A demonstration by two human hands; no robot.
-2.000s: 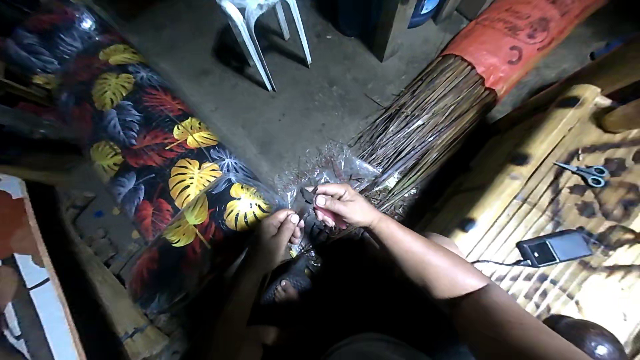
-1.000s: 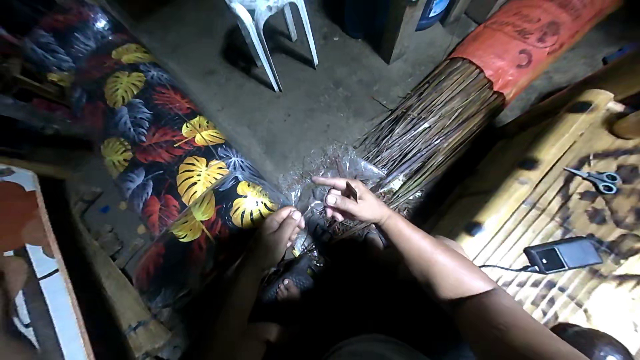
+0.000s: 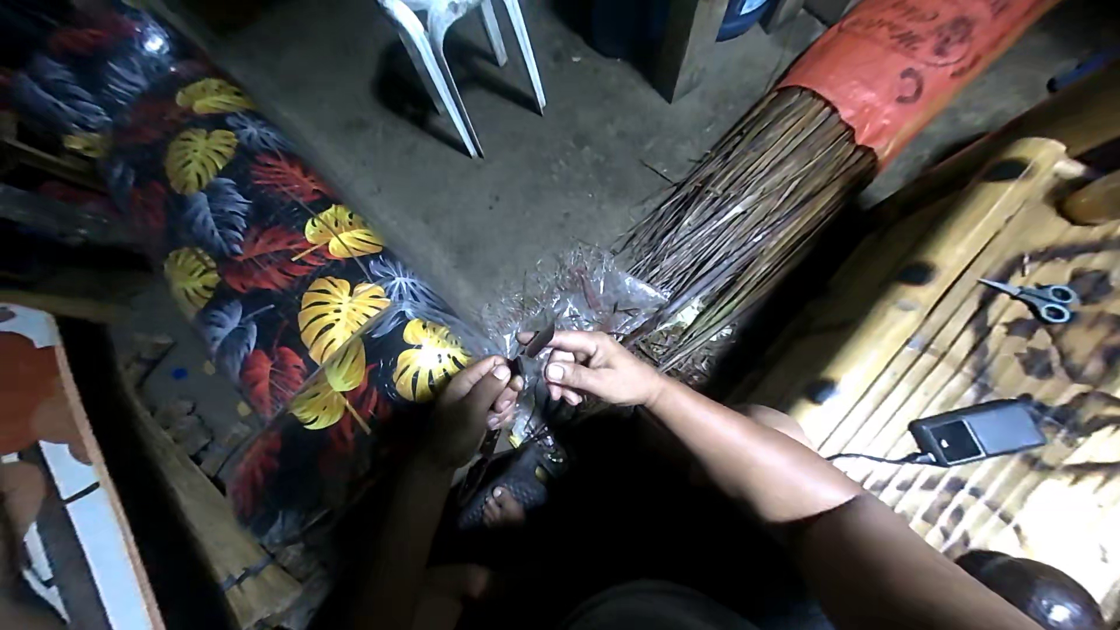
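My left hand (image 3: 472, 401) pinches a small dark piece between thumb and fingers, low in the middle of the view. A dark, flat, pointed piece (image 3: 539, 341) sticks up between the hands; its kind cannot be told. Just to the right, my right hand (image 3: 604, 369) has its index finger stretched behind this piece and its other fingers curled; its grip is unclear. Beneath and beyond the hands lies crumpled clear plastic (image 3: 604, 293) with thin scraps. A bundle of thin brown sticks (image 3: 744, 219), partly in a red plastic sack (image 3: 910, 70), reaches toward the hands from the upper right.
On the left lies a long form covered in leaf-printed material (image 3: 289, 236). White plastic chair legs (image 3: 446, 96) stand beyond. At right, a bamboo surface (image 3: 875, 367) bears scissors (image 3: 1041, 299) and a dark device (image 3: 976, 433) with a cable. A sandalled foot (image 3: 503, 507) is below the hands.
Two seconds ago my right hand held a red-handled tool, which no longer shows in it. The right index finger, stretched out a second ago, is now beside the dark flat piece.
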